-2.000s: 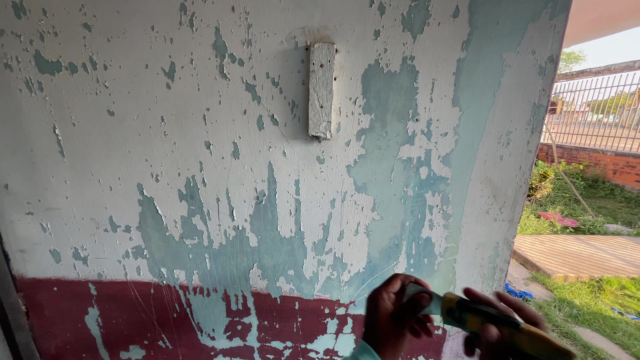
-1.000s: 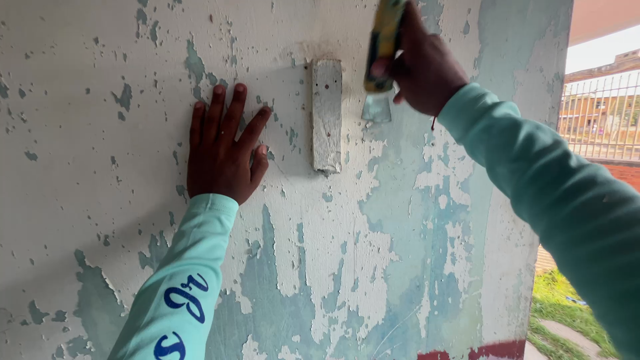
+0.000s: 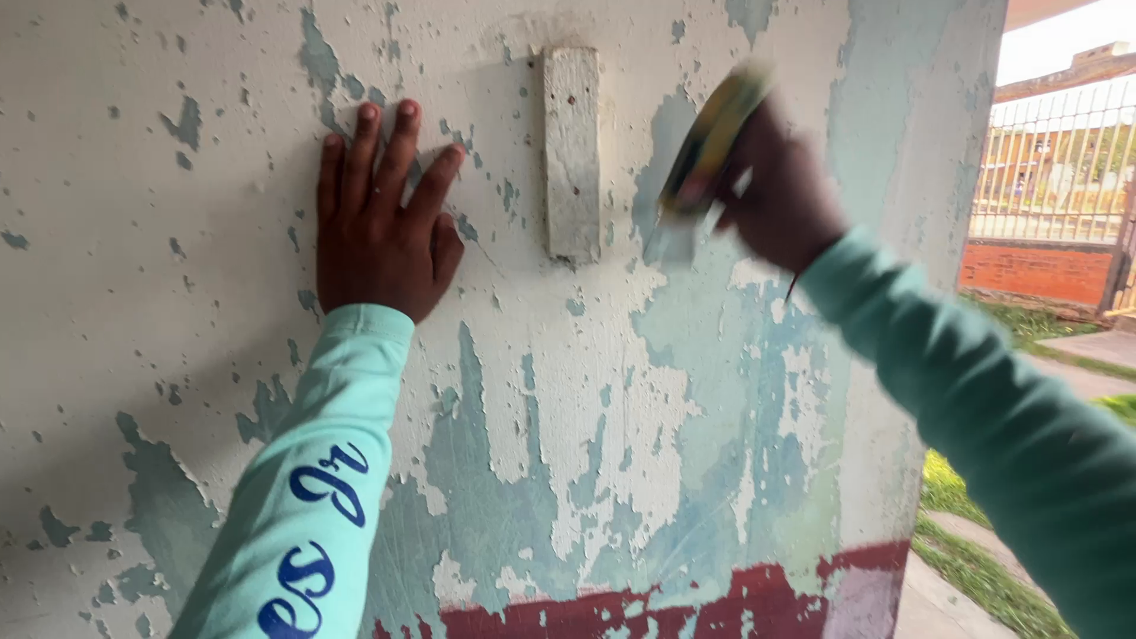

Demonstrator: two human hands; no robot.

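My left hand lies flat on the painted wall with its fingers spread, left of a narrow wooden block fixed upright there. On the block's other side, my right hand grips a scraper by its yellow and black handle. The scraper's blade points down against or close to the wall; it is blurred, so contact cannot be told. White paint has flaked around it, with pale blue-green showing in large patches.
A dark red painted band crosses the wall's lower part. The wall's edge stands at the right; beyond it are a paved path, grass, a low brick wall and a metal fence.
Two seconds ago both hands were together low on the right, at the scraper. By one second ago the left hand was flat on the wall and the right held the scraper beside the block.
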